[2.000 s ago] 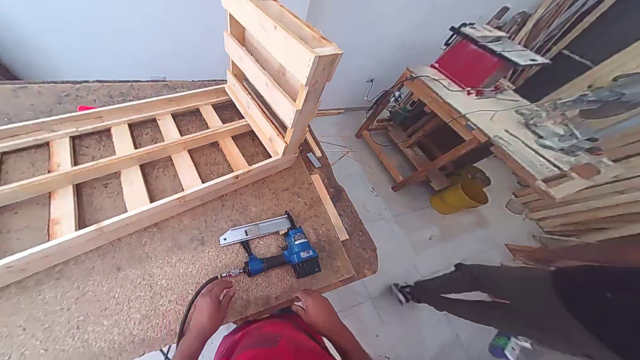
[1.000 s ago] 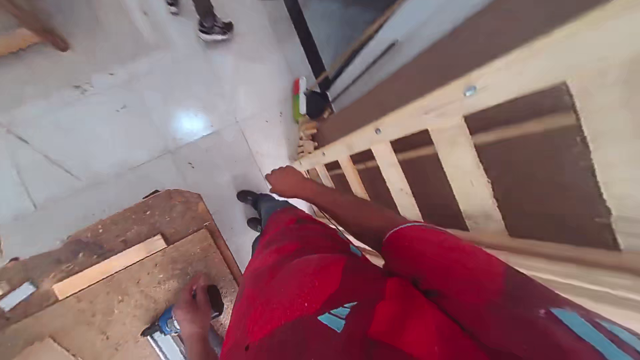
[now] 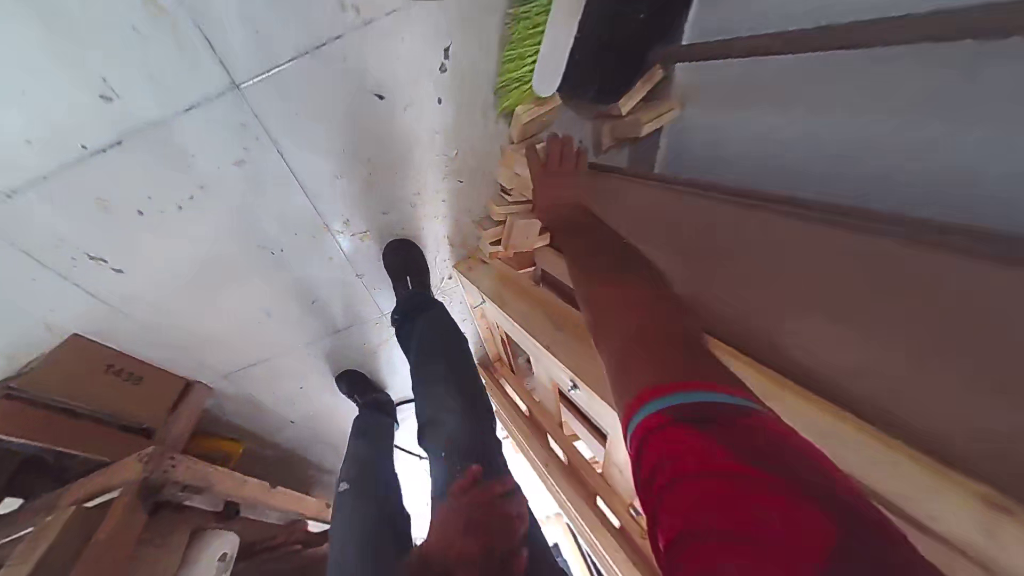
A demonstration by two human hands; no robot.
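Note:
My right hand reaches far out at the top, its fingers extended over a pile of small wood offcuts. Whether the fingertips touch a block is hidden. My right arm passes above a slatted wooden frame that leans beside my legs, with bolt heads showing on one rail. My left hand is blurred at the bottom centre, in front of my thigh, and its finger shape is unclear. Nothing shows in it.
A green-bristled brush and a black object stand beyond the offcuts. A brown panel runs along the right. At lower left are a cardboard box and a wooden trestle. Tiled floor lies ahead of my shoes.
The view has swung down to the floor. My left hand has left the blue nail gun it was on a second ago. My right hand has moved from beside the frame out over the offcuts.

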